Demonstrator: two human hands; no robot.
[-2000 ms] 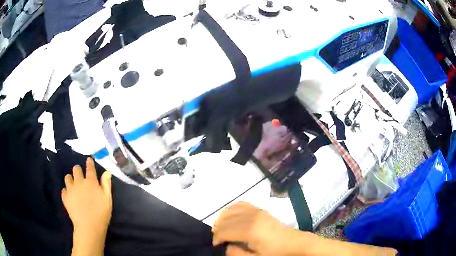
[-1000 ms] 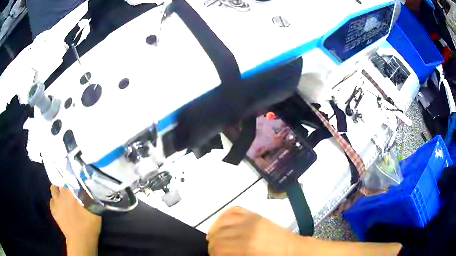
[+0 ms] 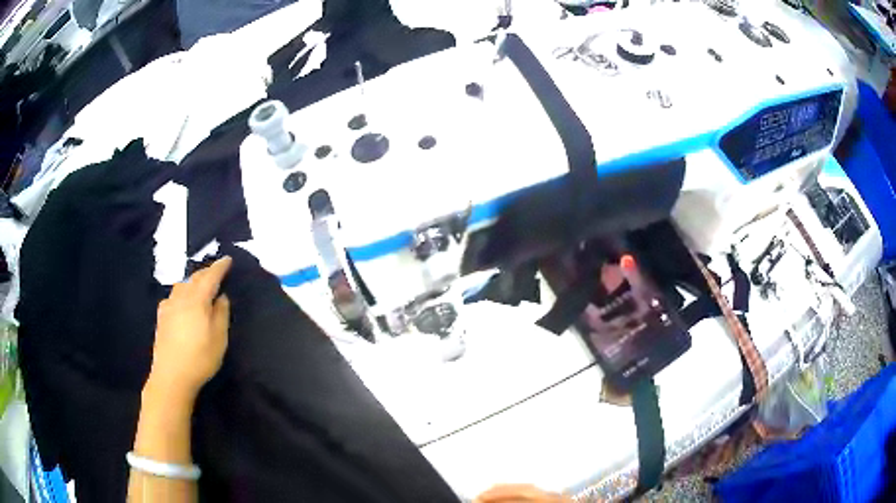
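A large black fabric garment piece (image 3: 285,393) lies over the table left of and in front of the white sewing machine (image 3: 393,187). My left hand (image 3: 192,329) rests on the black cloth, palm down, with fingers pointing up toward the machine's left end and a white band at the wrist. My right hand (image 3: 521,493) is cut off by the bottom edge; only a small part shows near the cloth's right edge, and what it does is hidden. The presser foot and needle area (image 3: 437,319) stands to the right of the cloth.
A lit smartphone (image 3: 629,329) leans under the machine arm beside black scraps. A patterned strap (image 3: 737,329) and a dark green strap (image 3: 648,432) hang near it. The control panel (image 3: 786,138) is at right. A blue bin (image 3: 835,452) stands lower right. White fabric pieces (image 3: 128,108) lie behind.
The view has shifted, so the machine sits further right. More black cloth shows at left. My left hand has moved up on the cloth; my right hand has dropped mostly out of the picture.
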